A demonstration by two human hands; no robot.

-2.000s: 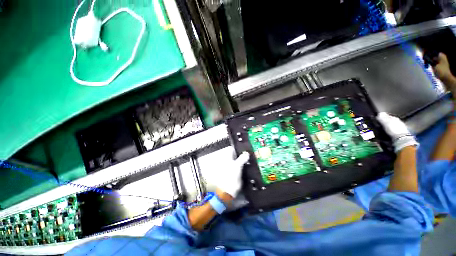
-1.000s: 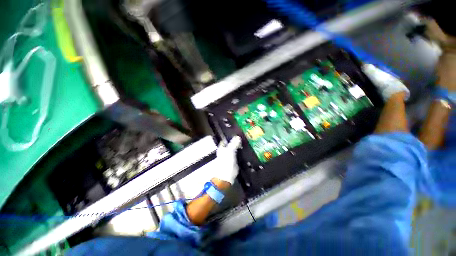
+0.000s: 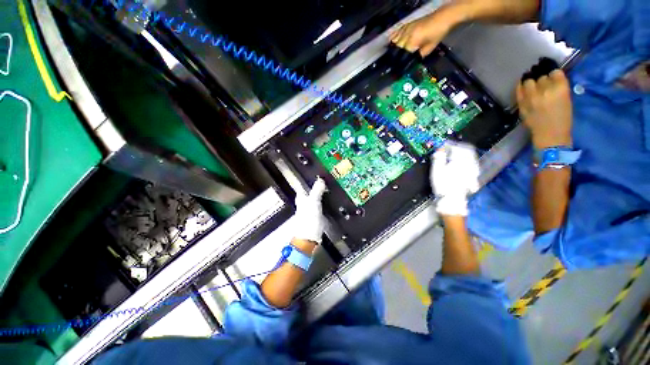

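Observation:
A black carrier fixture (image 3: 385, 214) lies across the silver conveyor rails in front of me. It holds two green circuit boards, a left one (image 3: 363, 167) and a right one (image 3: 442, 114). My gloved left hand (image 3: 311, 210) is at the fixture's left edge, thumb on the rim; its other fingers are hidden. My gloved right hand (image 3: 455, 175) is over the front edge, near the right board's lower corner, fingers curled; whether it grips anything is unclear. A coiled blue cord (image 3: 285, 73) crosses above the fixture and right board.
Another person's hands are at the fixture's far edge (image 3: 424, 32) and right side (image 3: 545, 107). A tray of grey pieces (image 3: 153, 228) and a darker tray (image 3: 82, 285) are at lower left. Conveyor rail (image 3: 178, 271) runs diagonally. A white cable lies on the green shelf (image 3: 53, 142).
The fixture now lies lower between the rails. My right hand has moved from its right edge to the front edge. The other person's hands have come to the fixture, and the blue cord now crosses it.

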